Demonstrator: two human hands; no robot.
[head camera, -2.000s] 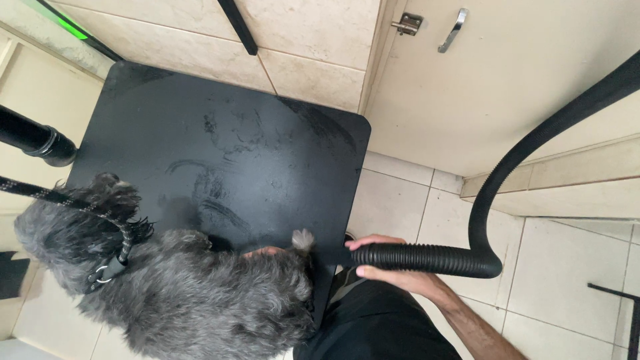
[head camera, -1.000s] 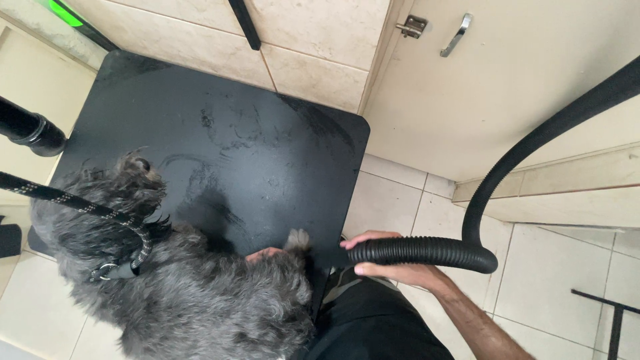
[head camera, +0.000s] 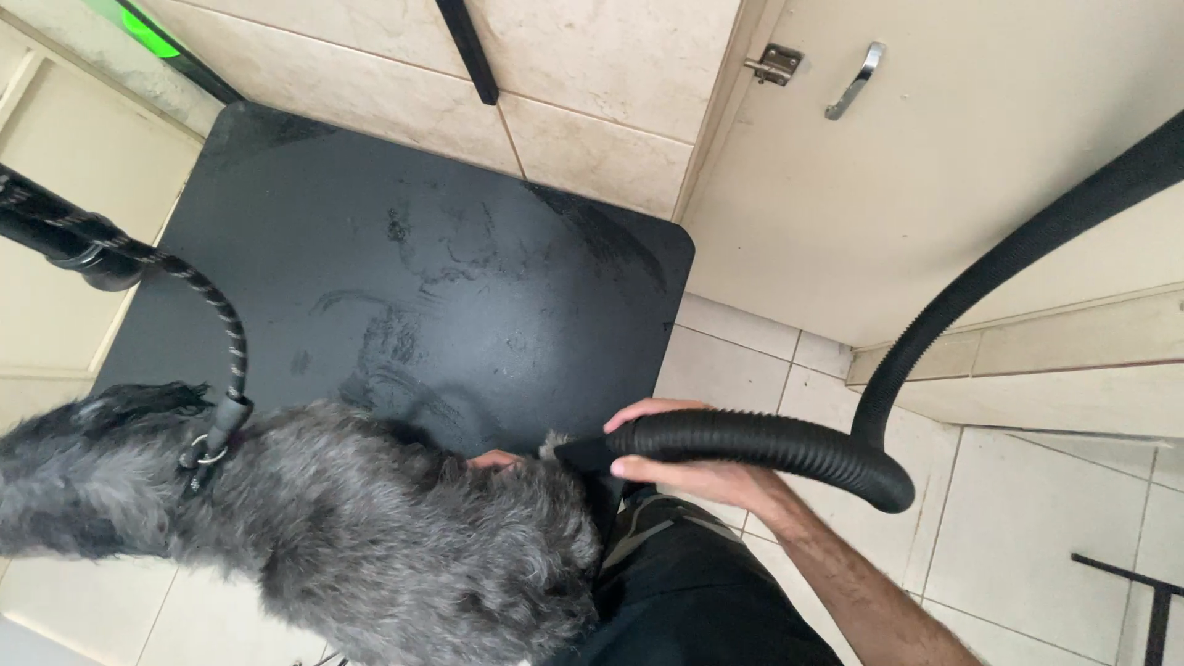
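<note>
A grey, shaggy dog (head camera: 398, 527) stands along the near edge of a black grooming table (head camera: 444, 250). Round its neck runs a braided black lead (head camera: 227, 324) with a metal ring (head camera: 205, 450). My right hand (head camera: 684, 453) grips the nozzle end of a ribbed black dryer hose (head camera: 758, 439), with the dark nozzle (head camera: 587, 453) pointing at the dog's rear, by its tail tip. Of my left hand (head camera: 495, 460) only a small part shows at the dog's far flank; the dog's body hides the rest, so its hold cannot be made out.
A black post or tube (head camera: 79, 245) reaches in at the left. Beyond the table stands a tiled wall (head camera: 592, 83); at the right is a cream door (head camera: 925, 185) with a metal handle (head camera: 856, 81). The hose loops over the tiled floor (head camera: 1027, 527). A black metal frame (head camera: 1156, 601) stands lower right.
The dog's head has moved toward the left edge, and its neck and back are more stretched out. The lead now hangs in a curve above its neck. My right hand keeps its grip on the hose.
</note>
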